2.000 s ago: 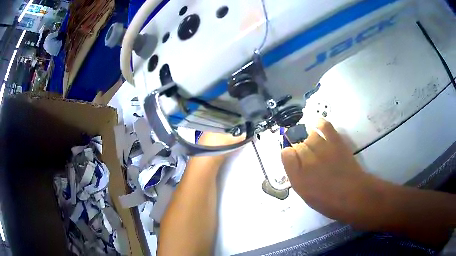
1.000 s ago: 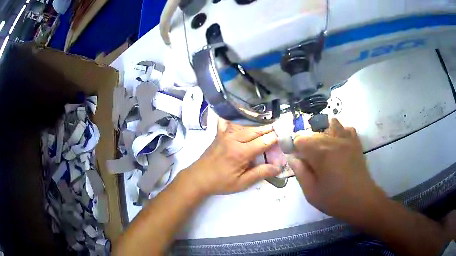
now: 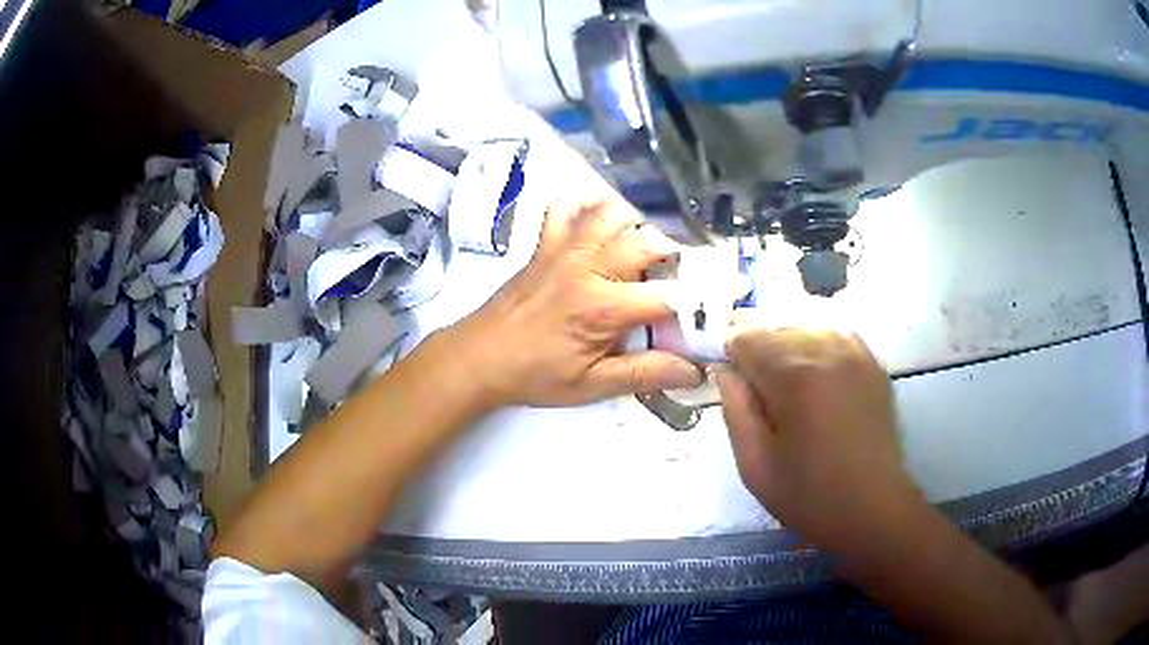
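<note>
A small white fabric band (image 3: 703, 302) with a little blue at its right edge lies at the needle area, under the front of the white sewing machine head (image 3: 1008, 107). My left hand (image 3: 573, 309) holds the band's left side with the fingers spread around it. My right hand (image 3: 813, 391) is closed on the band's lower right side. The dark knob-like part (image 3: 824, 270) hangs just right of the band. The presser foot and needle are blurred by glare and cannot be made out clearly.
Loose grey-white and blue strips (image 3: 365, 271) lie on the table left of my left hand. A cardboard box (image 3: 240, 416) of strips stands at the far left. A ruler strip (image 3: 554, 570) runs along the table's front edge. The rounded metal plate (image 3: 670, 411) lies below the band.
My left hand has come from behind the machine's metal guard to the front, onto the band. My right hand stays by the needle area. The view has shifted, showing more of the table's front.
</note>
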